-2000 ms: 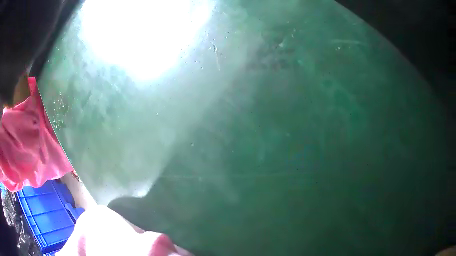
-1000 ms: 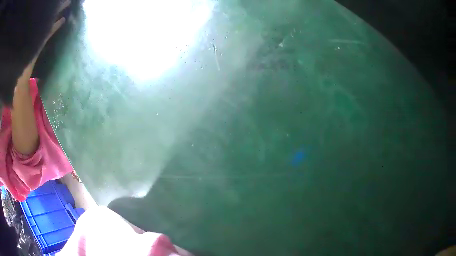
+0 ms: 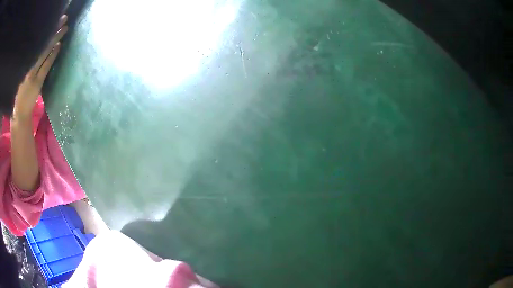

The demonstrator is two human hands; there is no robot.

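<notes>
A large green bench mat (image 3: pixel 292 169) fills most of the view, scuffed and scratched, with a strong white lamp glare at the upper left and a darker shadow over its right part. No phone or other object shows on the visible part of the mat. Neither of my hands can be made out. A small tan patch (image 3: pixel 502 282) is cut off by the bottom right corner; I cannot tell what it is.
Another person's bare hand and forearm (image 3: pixel 25 135) in a pink sleeve rise beyond the mat's left edge. A blue plastic crate (image 3: pixel 56 242) is below them. Overexposed white and pink cloth (image 3: pixel 126 261) is at the bottom left. Dark areas border both upper corners.
The other person's forearm and hand have come into view at the left and risen, fingers now visible. A faint blue spot on the mat one second ago is gone.
</notes>
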